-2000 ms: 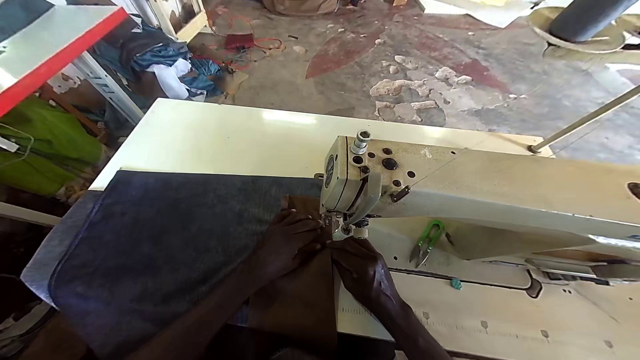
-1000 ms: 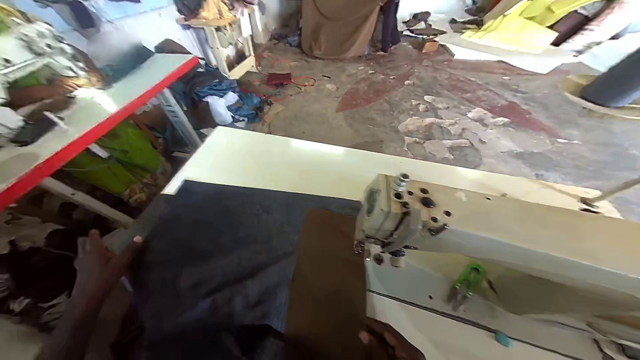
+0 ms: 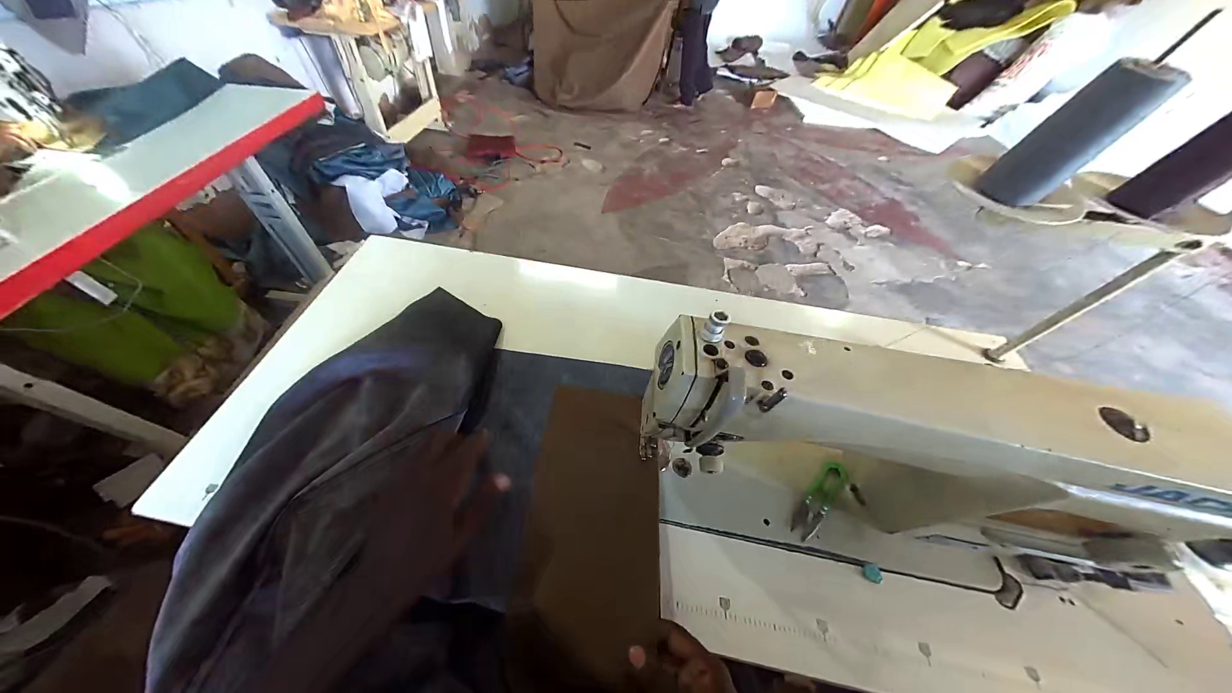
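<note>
Dark blue-grey cloth (image 3: pixel 366 423) is bunched and folded over on the left of the sewing table. My left hand (image 3: pixel 452 500), blurred, lies against this cloth with its fingers apart; whether it grips any is unclear. A brown fabric piece (image 3: pixel 592 491) lies on the dark cloth, its right edge beside the needle area of the Jack sewing machine (image 3: pixel 679 385). At the brown piece's lower right corner is my right hand (image 3: pixel 683 659), thumb and fingers closed on the edge. Green-handled thread snips (image 3: pixel 823 496) rest on the machine bed, with a small teal object (image 3: pixel 872 574) nearby.
A red-edged table (image 3: pixel 192 173) stands at the left, with green cloth (image 3: pixel 164 308) beneath. Piled clothes (image 3: pixel 385 183) lie on the floor behind. Dark fabric rolls (image 3: pixel 1078 135) stand at the right, beyond a thread stand rod (image 3: pixel 1088 303). Brown cloth (image 3: pixel 602 48) hangs at the back.
Two seconds ago both hands were together at the needle; now they are apart. The dark cloth, spread flat a second ago, is folded toward the right. My left hand has moved right from the cloth's outer edge.
</note>
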